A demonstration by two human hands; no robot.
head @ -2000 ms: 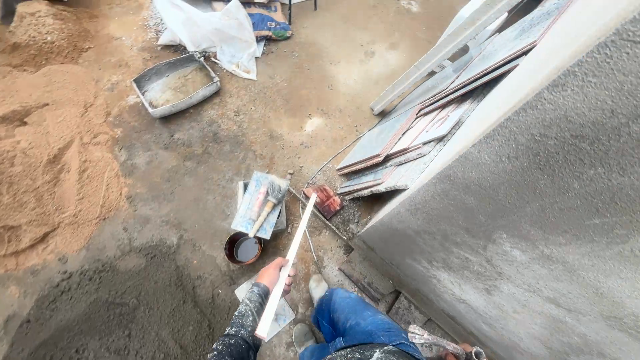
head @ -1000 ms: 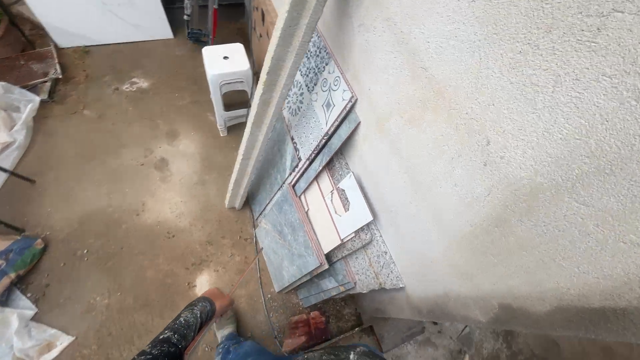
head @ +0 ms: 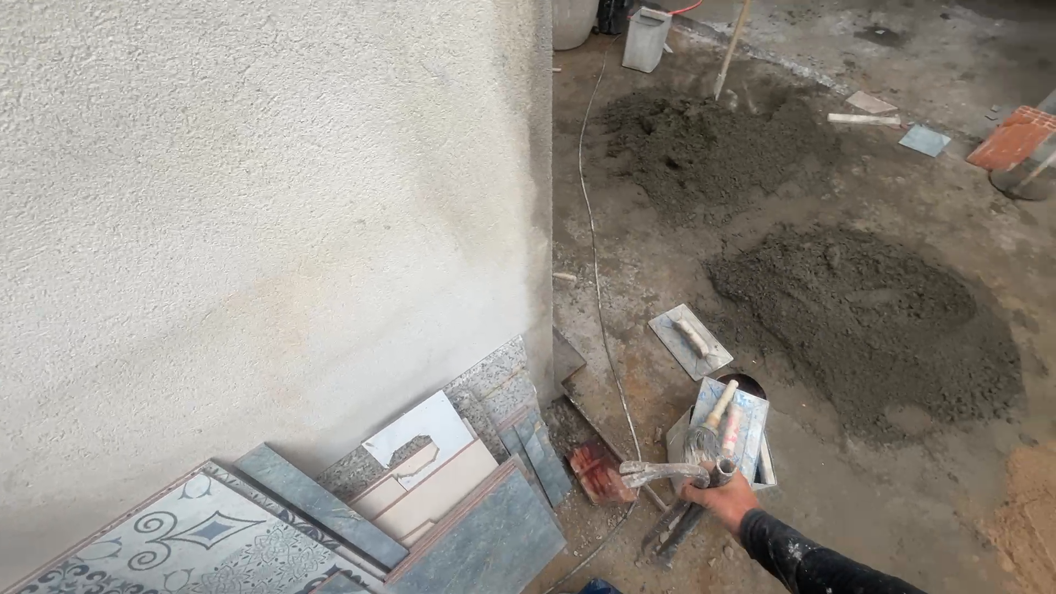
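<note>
My right hand (head: 723,500) is closed around a mortar-crusted hammer (head: 660,473) and a hollow metal tube (head: 724,472), whose lower ends point down and left. Just beyond it, a brush (head: 714,421) and a red-and-white handle (head: 733,431) lie on a pale flat plate (head: 752,412), partly over a dark round bucket (head: 742,384). A plastering float (head: 691,341) rests on the ground farther up. Left of the hammer is a reddish stained slab (head: 601,472). My left hand is out of view.
A rough plastered wall (head: 289,206) fills the left, with patterned and grey tiles (head: 478,536) stacked at its base. A cable (head: 596,272) runs along the ground past the wall's corner. Mortar heaps (head: 858,313) lie at the right, beyond them a grey bucket (head: 647,40).
The view has swung widely to the wall's other side. My right hand with the hammer and tube is now plainly visible; my left hand, which held a long white strip earlier, has left the view.
</note>
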